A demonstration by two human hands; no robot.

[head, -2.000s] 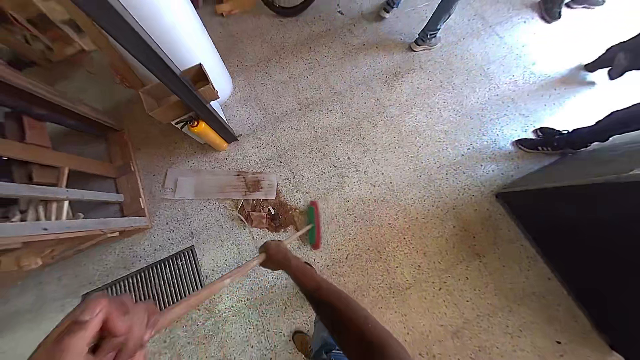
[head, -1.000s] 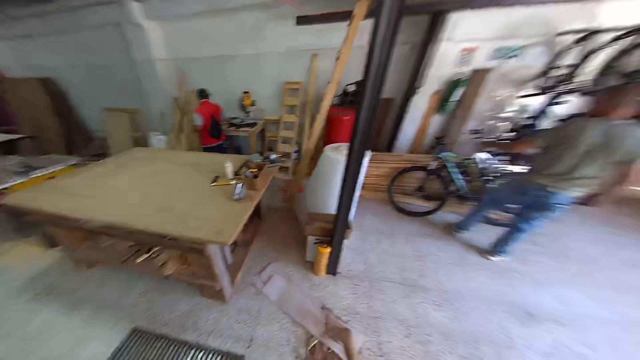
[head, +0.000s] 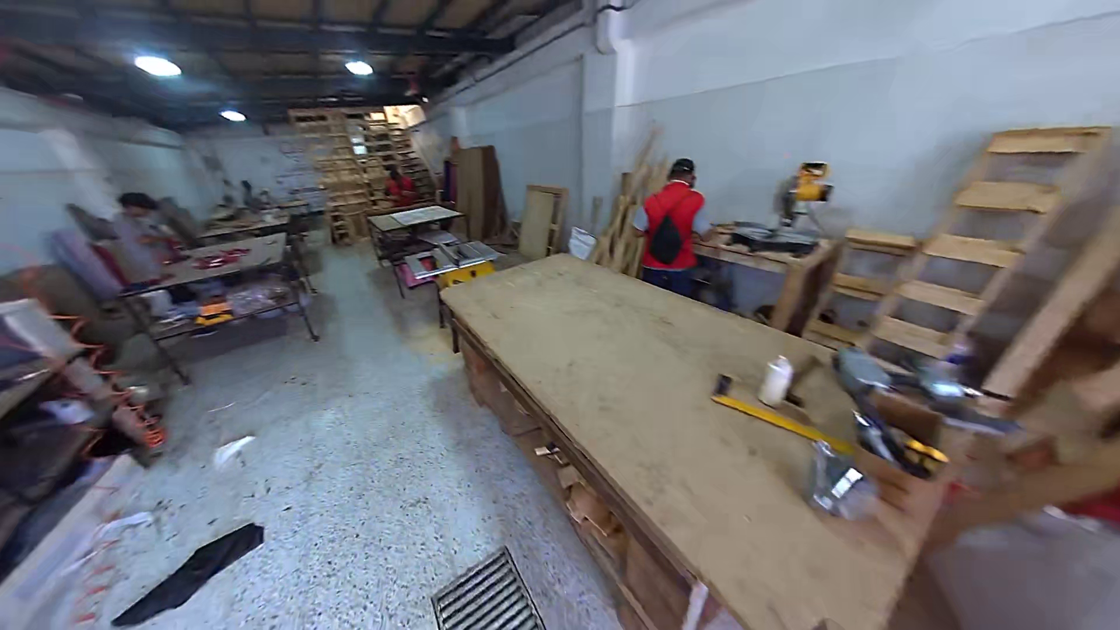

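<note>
Neither my left hand nor my right hand is in the head view, so what they hold is hidden. A large wooden workbench (head: 630, 376) fills the middle and right. On its right end lie a white bottle (head: 776, 381), a yellow-bladed square (head: 779, 422), a clear plastic container (head: 838, 481) and a box of tools (head: 901, 437). Scrap wood (head: 595, 507) sits on the shelf under the bench top. The broom is out of sight.
A floor grate (head: 490, 595) lies at the bottom centre, a black sheet (head: 191, 573) at lower left. Beyond the bench a person in a red vest (head: 674, 223) stands by a miter saw (head: 807, 188). A ladder (head: 971, 254) leans at right; a table (head: 219, 262) stands left.
The view has swung up and to the left, from the floor to the workshop. Both hands and the broom, visible two seconds ago, have left the view.
</note>
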